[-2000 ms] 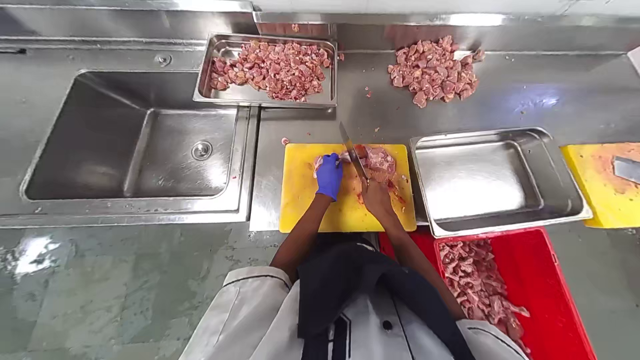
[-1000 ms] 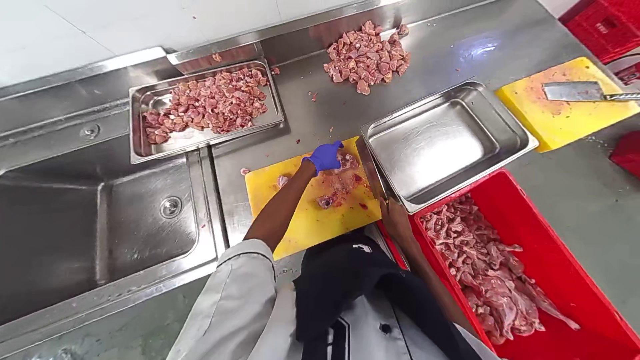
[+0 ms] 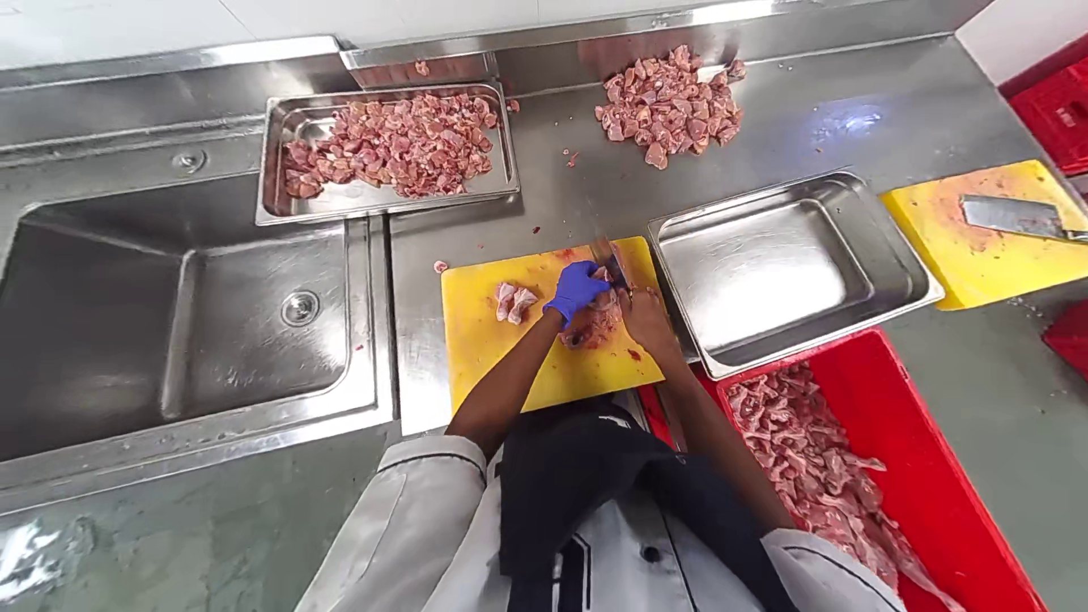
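Observation:
On a yellow cutting board [image 3: 484, 357] lies a piece of raw meat [image 3: 594, 326] with bloody flesh. My left hand [image 3: 576, 290], in a blue glove, presses on the meat's upper part, its fingertips partly hidden. My bare right hand [image 3: 644, 316] grips a knife [image 3: 614, 263], whose blade points away from me beside the left fingers and is blurred. Small pale pieces of meat [image 3: 514, 303] rest on the board left of the gloved hand.
A steel tray of cut meat [image 3: 399, 144] overlaps the sink [image 3: 255, 297]. Behind the board is a heap of meat chunks [image 3: 671, 106]. At right are an empty steel pan [image 3: 765, 263], a red crate [image 3: 884, 382] holding meat, and a cleaver [image 3: 1011, 216] on another yellow board [image 3: 952, 263].
The knife has moved from the board's right edge to beside my gloved hand. Small pale pieces now show apart at the left of the meat. The view has turned.

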